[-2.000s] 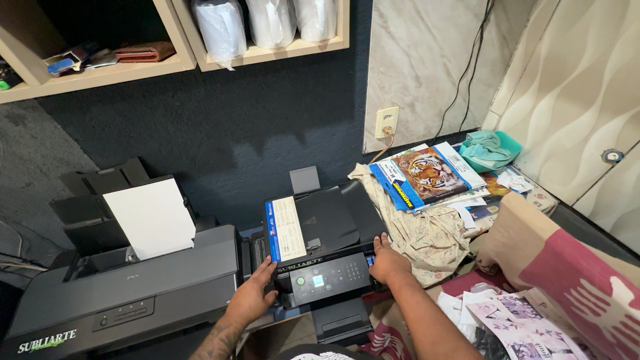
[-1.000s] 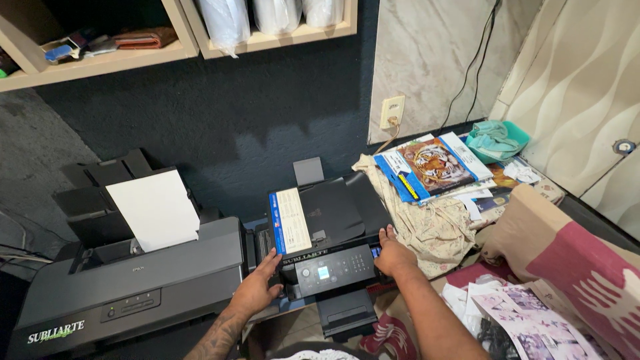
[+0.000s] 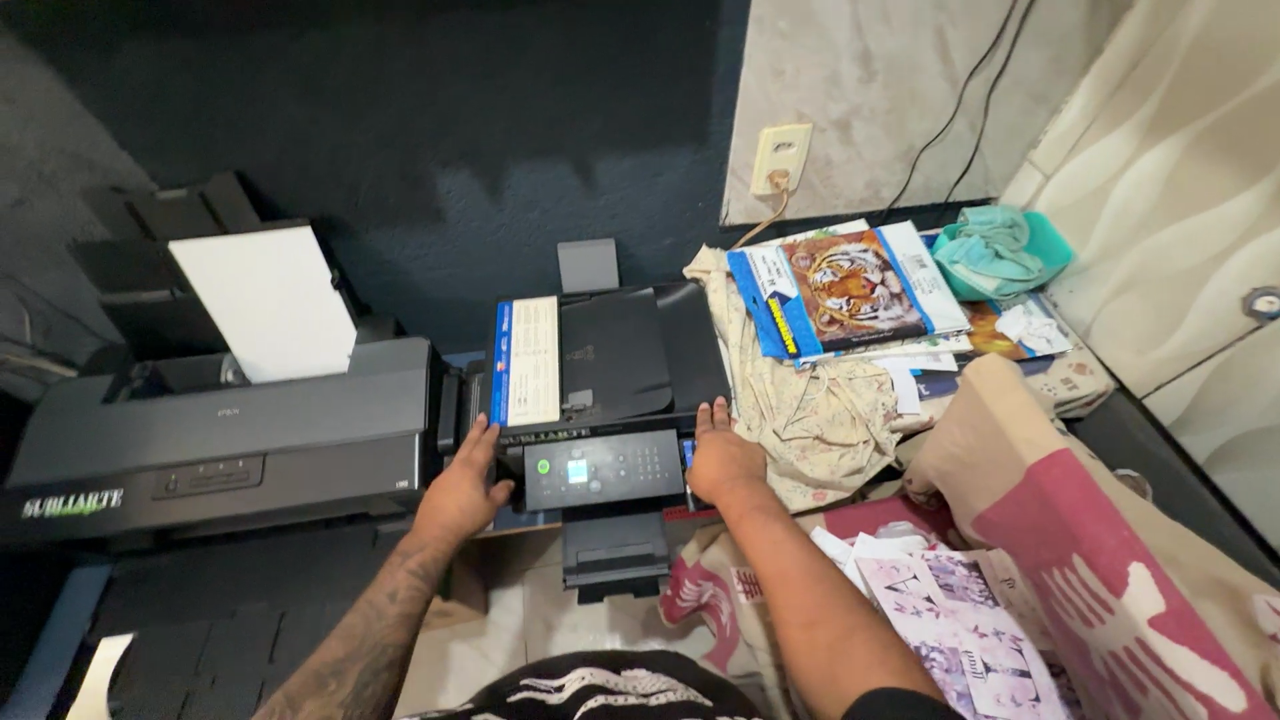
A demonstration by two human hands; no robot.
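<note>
A black multifunction printer (image 3: pixel 615 350) with a scanner lid and a lit control panel (image 3: pixel 605 470) stands before me. My left hand (image 3: pixel 465 490) rests at its front left corner, fingertips near the blue-and-white label (image 3: pixel 528 362) on the lid. At the front right corner lies my right hand (image 3: pixel 722 455), its fingers extended on the lid's edge. Neither hand is closed around anything; the undersides of both are hidden. The output tray (image 3: pixel 615 550) sticks out below the panel.
To the left is a wider black printer (image 3: pixel 220 440) with white paper (image 3: pixel 265 300) upright in its feeder. On the right are a tiger-picture paper pack (image 3: pixel 850 285), patterned cloth (image 3: pixel 820 425), a teal basket (image 3: pixel 1050 255), printed sheets (image 3: pixel 960 620) and a wall outlet (image 3: pixel 782 155).
Both hands stay at the printer's front corners, with no plain change in their hold. The view has tilted down, and the shelves at the top are out of sight.
</note>
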